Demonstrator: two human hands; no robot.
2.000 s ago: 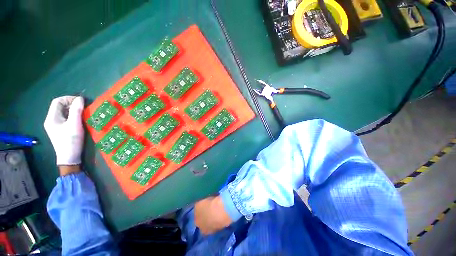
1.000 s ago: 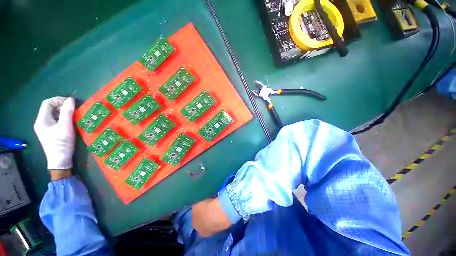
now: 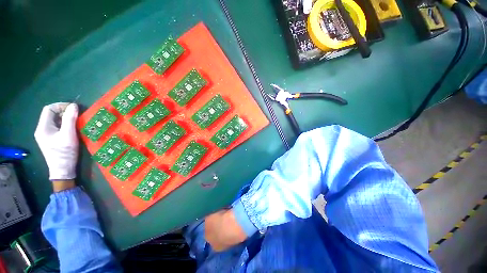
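Several small green circuit boards [image 3: 166, 137] lie in slanted rows on an orange-red mat [image 3: 140, 207]. The top board overhangs the mat's upper left edge. The lower right board has a whitish patch. My left hand [image 3: 57, 139], in a white glove, rests at the mat's left corner with fingers curled and thumb closed against them. A faint thin solder wire [image 3: 78, 99] shows at its fingertips. My right hand [image 3: 223, 230] is bare and low at my waist; only the wrist and back part show, and its fingers are hidden against the blue clothing.
Open side cutters [image 3: 283, 96] lie right of a dark cord. Beyond are a black tray with a yellow tape roll [image 3: 313, 33], a soldering iron stand [image 3: 431, 19] and cables. At left are a blue marker [image 3: 13, 153], a grey box [image 3: 12, 197] and a solder spool [image 3: 24, 250].
The whole view has shifted slightly, so mat, boards and left hand appear a little further left. Both hands otherwise keep their poses; the boards keep their arrangement.
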